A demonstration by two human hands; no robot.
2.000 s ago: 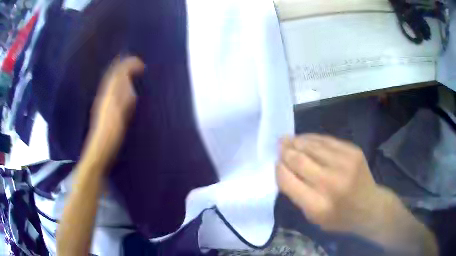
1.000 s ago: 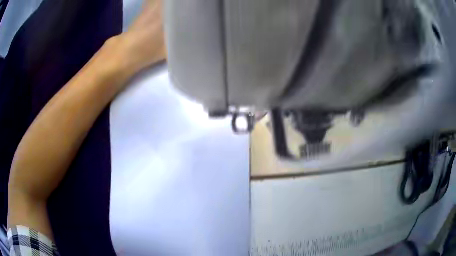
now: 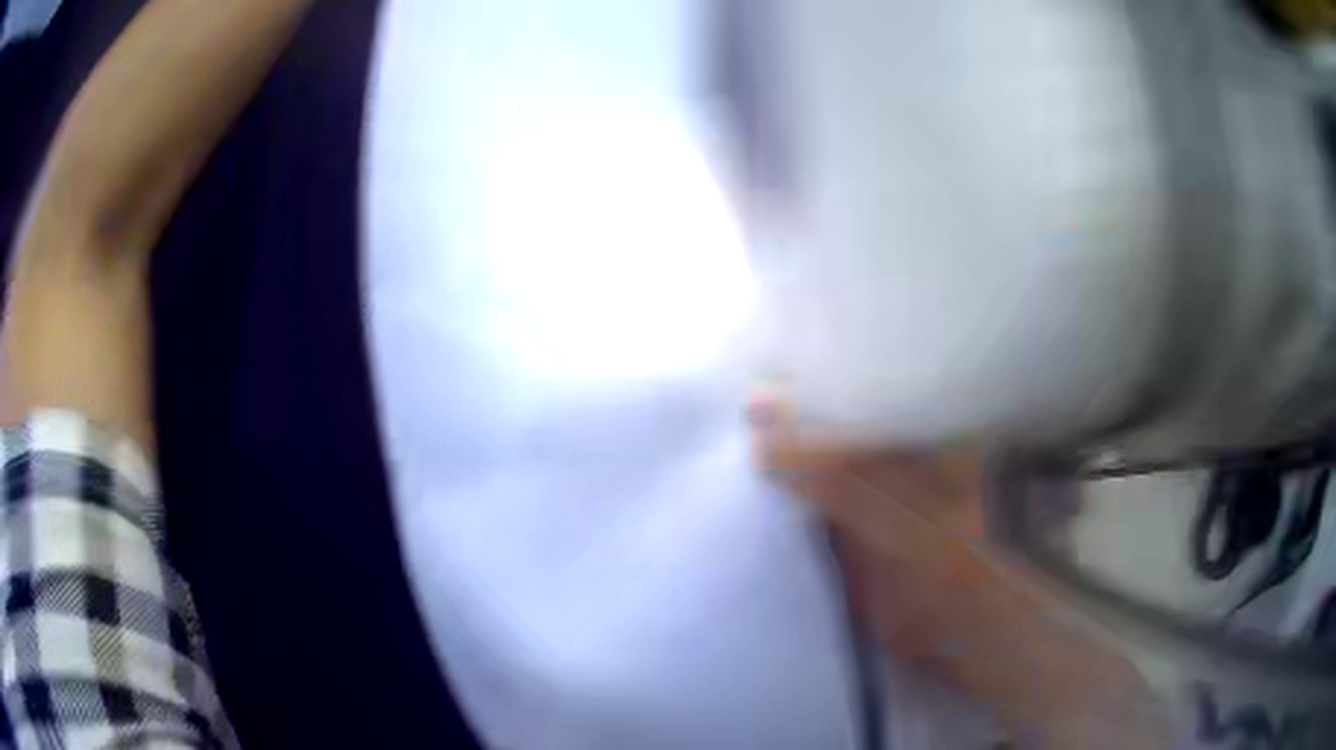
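Note:
The pale facing hangs down the middle of the view, with a thin dark line along its lower right edge. The dark navy-purple garment body lies to its left. The blurred white sewing machine head covers the upper right. My right hand is blurred below the head, with its fingertips at the facing's right edge; it seems to pinch that edge. My left forearm reaches up over the dark cloth, and my left hand is cut off by the top edge. The needle area is hidden.
Black scissor handles lie at the right on the white table. A checked sleeve covers my left arm at the lower left. Dark lettering shows at the lower right.
My right hand has come into view at the facing's right edge. The machine head sits lower in the view and hides the presser area. My left forearm shows higher up.

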